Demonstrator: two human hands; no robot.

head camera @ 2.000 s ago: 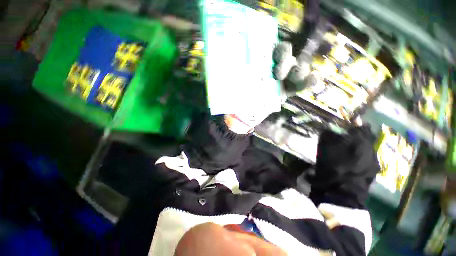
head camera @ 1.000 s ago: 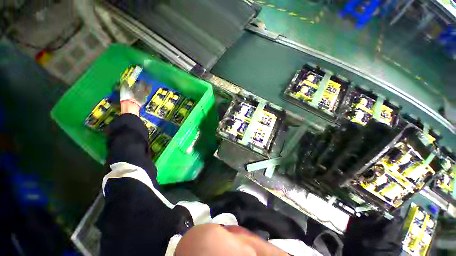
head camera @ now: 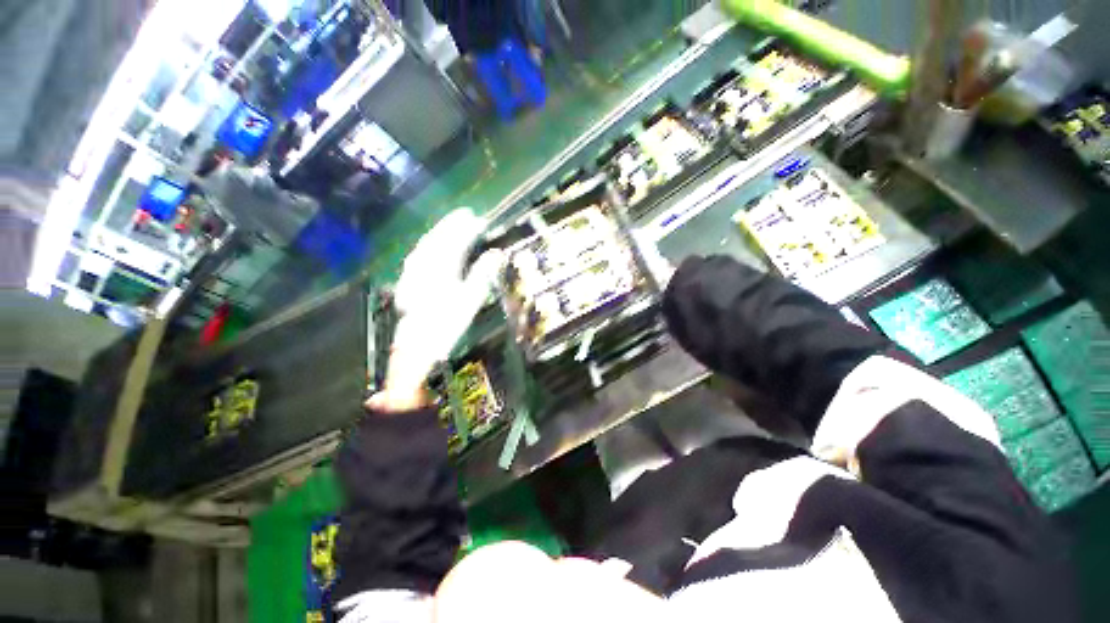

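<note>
A black carrier with a yellow-and-white circuit board (head camera: 576, 273) is in front of me, on or just above the bench. My left hand (head camera: 441, 292), in a pale glove, is at its left edge, fingers overexposed; whether they grip is unclear. My right hand (head camera: 659, 264) shows only as a sliver of glove at the carrier's right edge; the dark sleeve hides the rest. Pale green strips (head camera: 519, 438) lie loose below the carrier. Another board (head camera: 472, 399) lies left of them.
Carriers with boards (head camera: 657, 156) line the conveyor behind. A yellow-topped board (head camera: 809, 224) lies at right, near a blue marker-like stick (head camera: 791, 166). Teal boards (head camera: 1005, 392) lie low at right. The green tote (head camera: 278, 562) is lower left. A lime bar (head camera: 828, 44) is at the top.
The view has swung right. My left hand has left the tote and is now at the carrier. A sliver of my right hand now shows at the carrier's other side.
</note>
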